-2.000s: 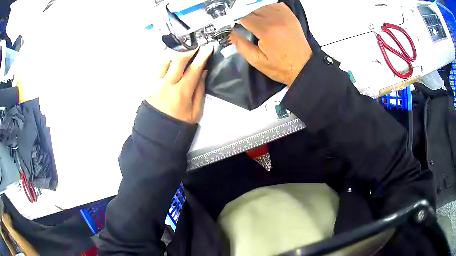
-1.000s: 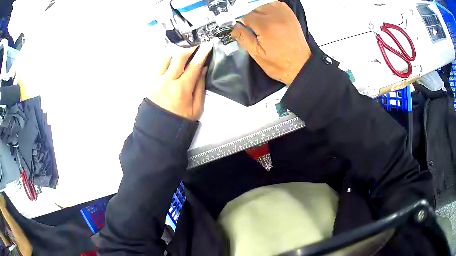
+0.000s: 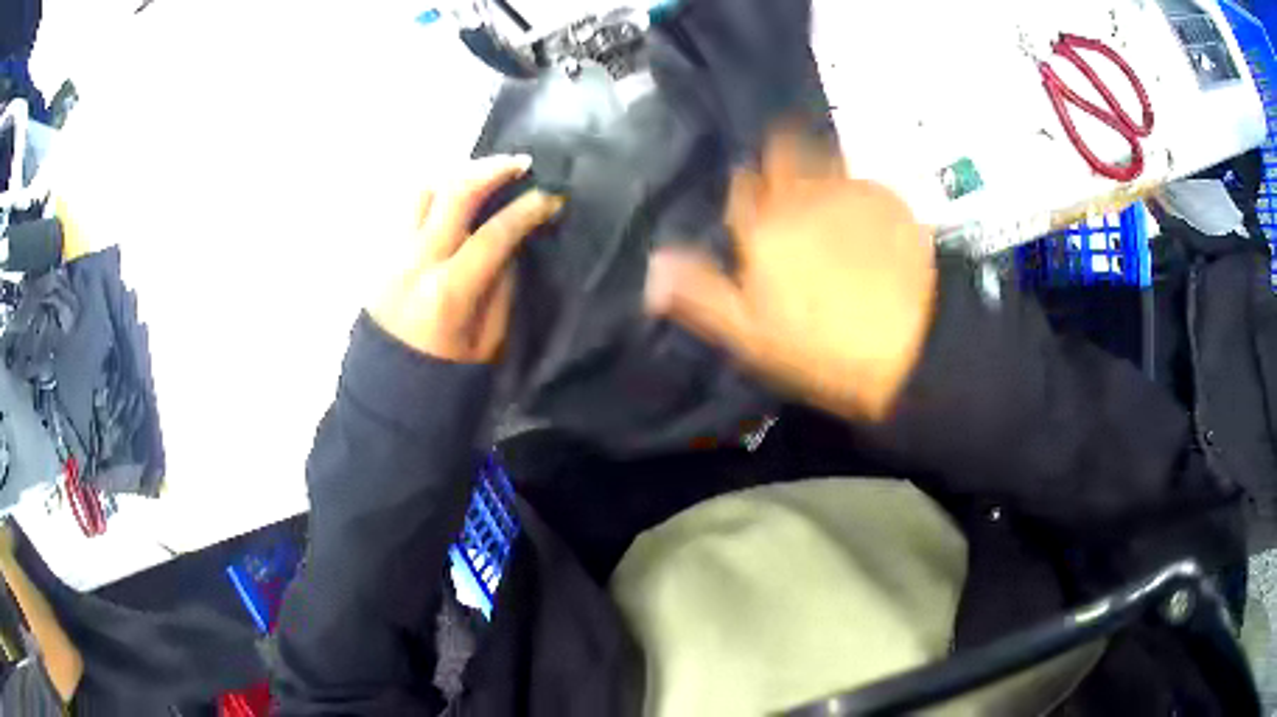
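Note:
The dark garment panel (image 3: 602, 280) spreads from the presser foot area (image 3: 595, 49) of the sewing machine down over the table's front edge towards the lap. My left hand (image 3: 455, 266) pinches the panel's left edge between thumb and fingers, a little below the machine foot. My right hand (image 3: 819, 273) is blurred, with fingers apart, over the right part of the panel; it shows no grip on the cloth. The needle itself cannot be made out.
Red-handled scissors (image 3: 1099, 105) lie right of the machine. A small teal piece (image 3: 961, 177) lies nearer. Dark crumpled cloth (image 3: 91, 364) and red handles (image 3: 81, 497) are at the left edge. Blue baskets (image 3: 1085, 249) stand below. Part of another person's arm (image 3: 42, 628) shows lower left.
My right hand has left the needle area and moved down towards me. The panel now spreads wider and covers the ruled strip. My left hand has shifted slightly down and left.

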